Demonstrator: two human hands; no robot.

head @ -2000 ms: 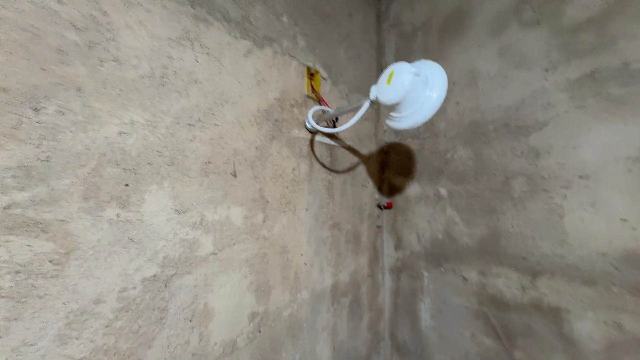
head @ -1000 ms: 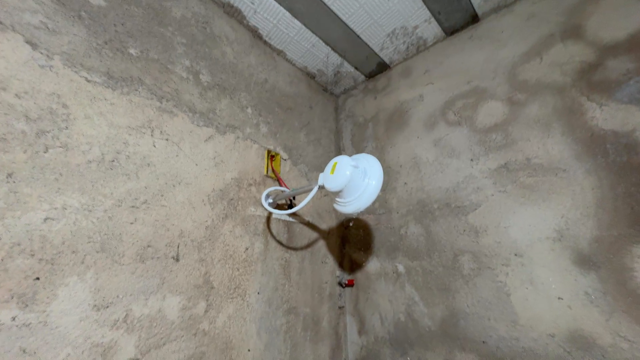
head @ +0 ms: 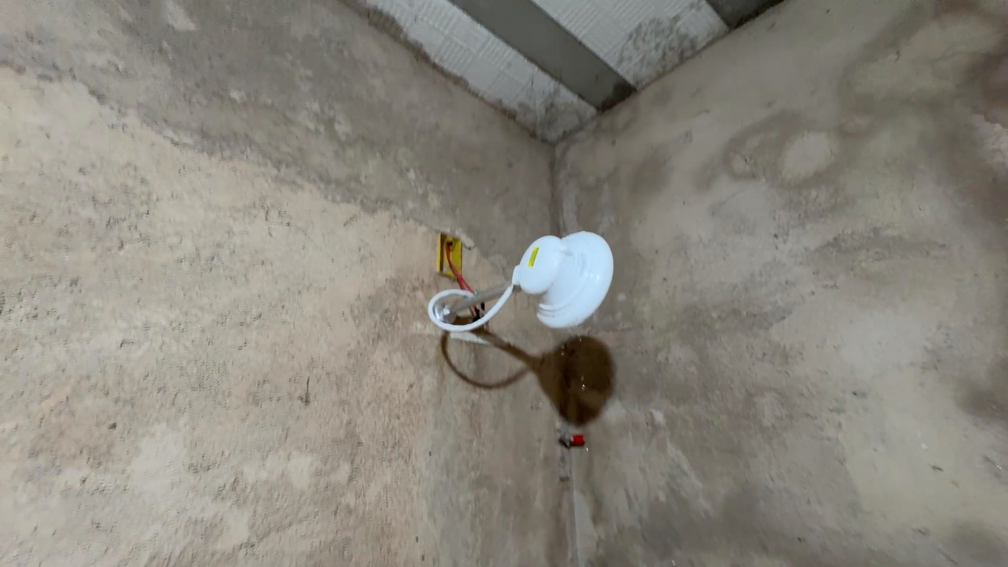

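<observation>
Neither my left hand nor my right hand is in view. A white electric shower head [head: 579, 279] juts out from the left wall near the corner, on a grey metal arm [head: 492, 294]. Its white cable or hose [head: 435, 317] curls in a loop around the arm's wall end. Red wires [head: 457, 273] come out of a yellow electrical box [head: 450, 256] set in the wall and run down behind the loop. Water is falling in a few small drops or specks below the head, too faint to be sure.
Bare plastered walls meet in a corner [head: 556, 189]. Above are white textured ceiling panels [head: 488, 59] between grey beams [head: 543, 43]. Lower in the corner is a small valve or tap with a red handle [head: 578, 440]. The shower's dark shadow [head: 581, 378] falls on the wall.
The view has tilted up since the earliest frame, bringing the ceiling in. The shower and wires show no plain change.
</observation>
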